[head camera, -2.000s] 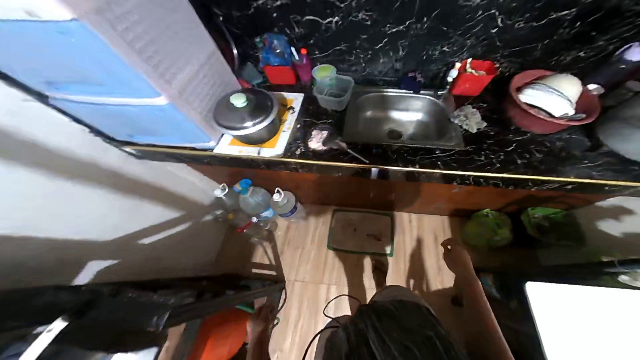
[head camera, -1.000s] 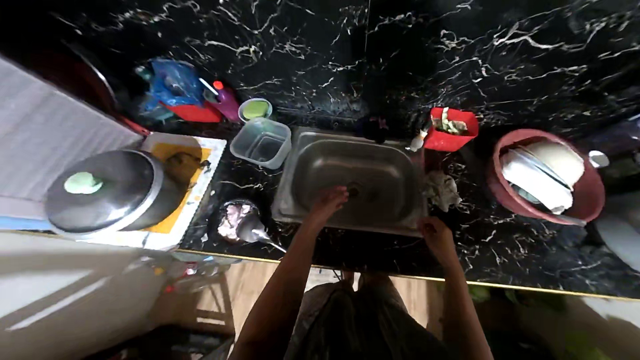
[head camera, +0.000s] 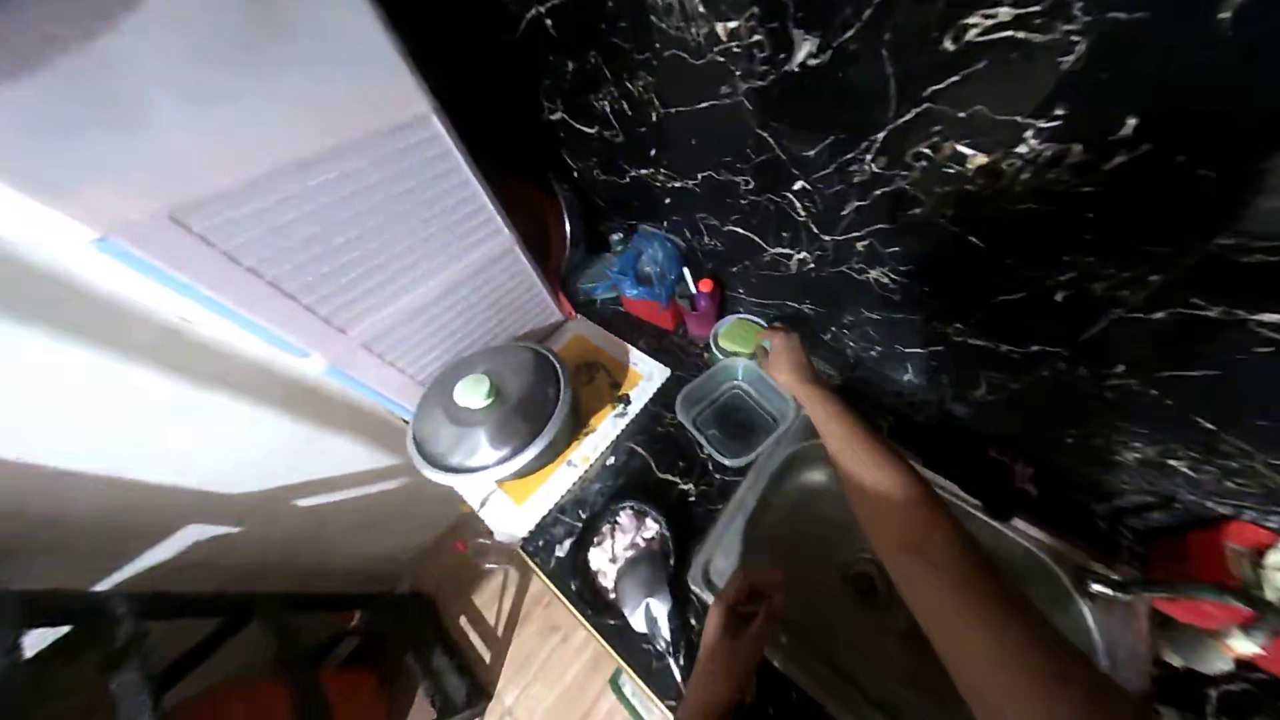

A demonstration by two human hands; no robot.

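My right hand reaches to a green sponge that lies on a small round tub behind a clear square plastic container. Its fingertips are at the sponge's right edge; whether they grip it is not clear. My left hand is over the front left rim of the steel sink, fingers loosely curled, with nothing visible in it. Left of that hand, a bowl of pale, pinkish bits has a metal ladle or large spoon resting in it.
A lidded metal pot stands on a white and orange stove top at the left. Behind are a blue plastic bag and a pink bottle. The faucet and a red container are at the right.
My right hand has moved from the sink's front right edge to the sponge. My left hand has left the sink's middle for its front left rim. The view has swung left.
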